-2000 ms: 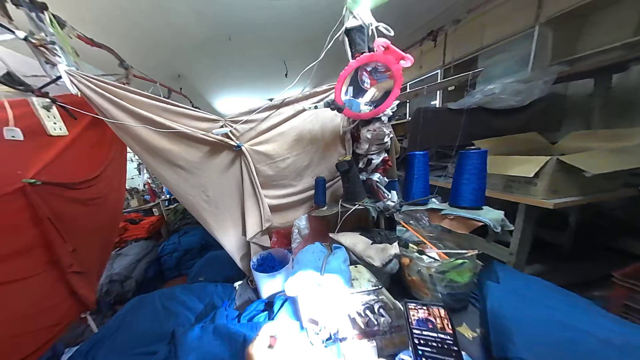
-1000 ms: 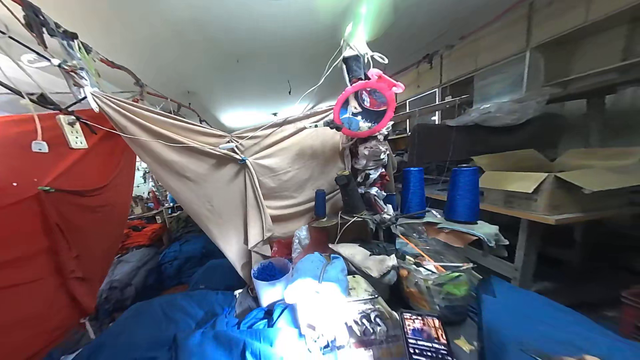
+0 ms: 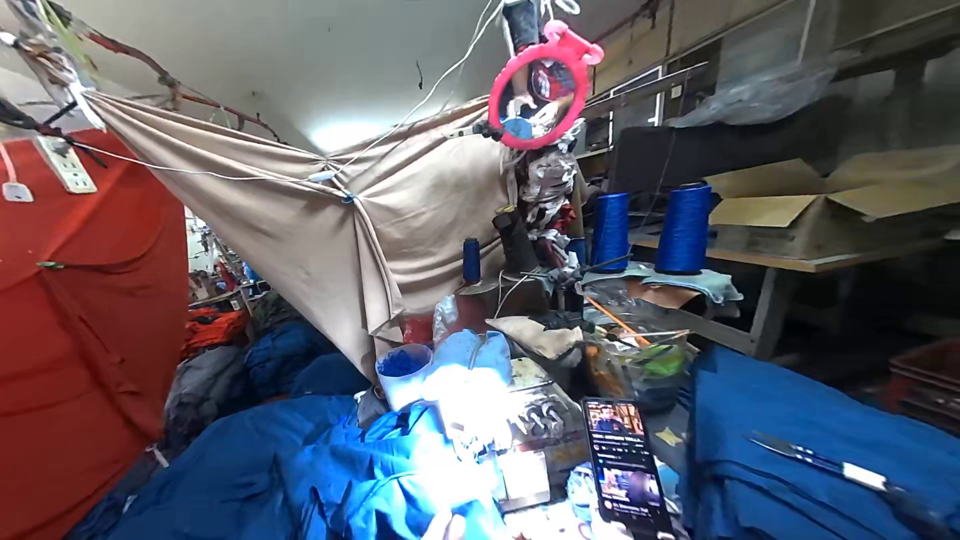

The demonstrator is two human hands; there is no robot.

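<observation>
In the head view, fingertips of my left hand (image 3: 445, 526) show at the bottom edge, against blue fabric (image 3: 375, 480) and in strong glare; whether they grip it cannot be told. A little of my right hand (image 3: 611, 530) is visible by the lower end of a smartphone (image 3: 626, 469) with a lit screen; its grip is hidden. Above my left hand stands a sewing machine (image 3: 536, 412), partly washed out by its lamp, with a light blue cloth (image 3: 472, 351) on top. A white cup (image 3: 405, 375) holding blue material is beside it.
Blue fabric (image 3: 795, 405) lies at right with a pointed metal tool (image 3: 817, 459) on it. Blue thread cones (image 3: 683, 229), a plastic bag of items (image 3: 637, 360) and an open cardboard box (image 3: 780, 225) are behind. A pink hoop (image 3: 495, 97) hangs above; beige and red cloths hang left.
The view has shifted somewhat, and more of the blue fabric at right, with the metal tool on it, shows. Fingertips are now visible near the phone's lower end.
</observation>
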